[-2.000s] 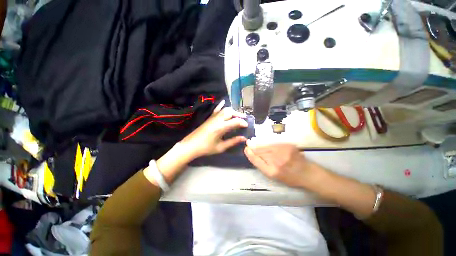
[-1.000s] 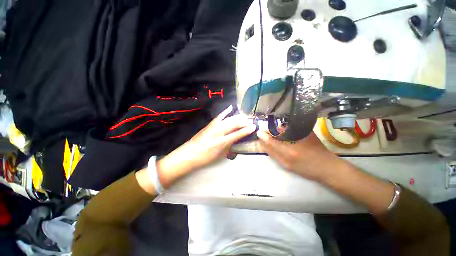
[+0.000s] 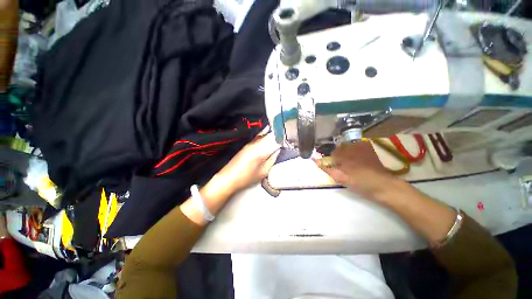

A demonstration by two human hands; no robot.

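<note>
The black garment piece (image 3: 227, 153) with red lines and lettering lies left of the needle area of the white sewing machine (image 3: 361, 70). A narrow dark part of it reaches under the machine head. My left hand (image 3: 248, 166) is on the cloth, with its fingers closed on it near the needle. My right hand (image 3: 357, 168) is right of the needle, partly behind the metal parts and blurred. Its fingertips are near the cloth end; whether they grip it cannot be told. The curved shiny metal strip (image 3: 306, 122) hides part of the needle area.
A big black garment pile (image 3: 99, 87) is at the left. Red and yellow scissors (image 3: 411, 149) and a dark red narrow tool (image 3: 441, 147) lie right of my right hand. Yellow-and-black pieces (image 3: 105, 213) are at the lower left. White cloth (image 3: 309, 274) is below the machine bed (image 3: 373, 216).
My right hand has moved right, away from my left hand. Less black cloth lies over the front of the bed than two seconds ago. The view has swung closer and back again.
</note>
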